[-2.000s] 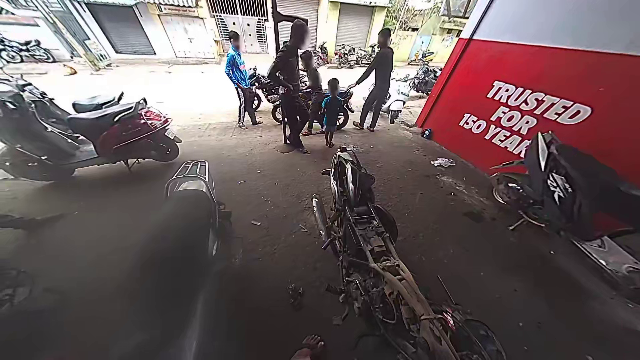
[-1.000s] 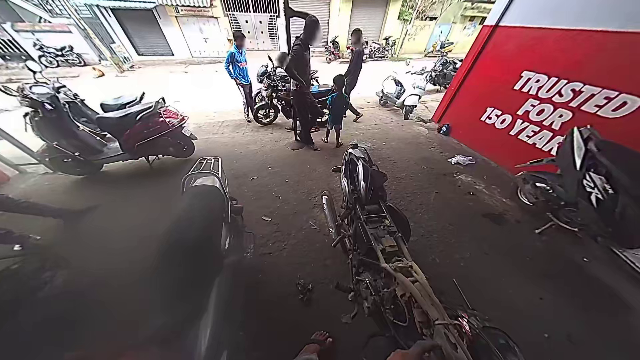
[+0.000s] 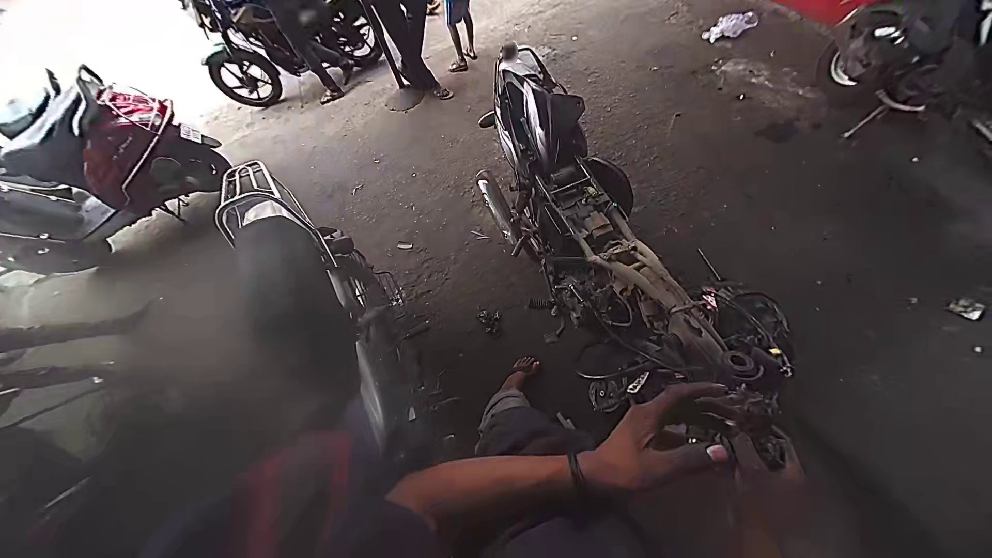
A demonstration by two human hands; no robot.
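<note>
A partly stripped motorcycle (image 3: 643, 271) stands in front of me, its bare frame running toward my hands and its tail (image 3: 535, 116) pointing away. My left hand (image 3: 666, 442), with a dark band at the wrist, reaches over the steering head tube (image 3: 740, 366) end. Its fingers are curved and its thumb stands apart; whether the fingertips grip a part is unclear. My right hand (image 3: 775, 473) is dark and blurred beside it, low at the front end, and its hold cannot be made out. Cables and a black assembly (image 3: 763, 325) hang around the head tube.
Another motorcycle (image 3: 271, 225) with a rear rack stands close on the left, partly blurred. Beyond it is a red scooter (image 3: 128, 147). Small loose parts (image 3: 490, 319) lie on the ground near my bare foot (image 3: 527, 364). People's legs (image 3: 407, 46) and a parked motorcycle (image 3: 246, 74) are ahead.
The view has tilted down strongly. My left hand and forearm have come into view over the front end of the stripped motorcycle; a second earlier only part of a hand showed at the bottom edge.
</note>
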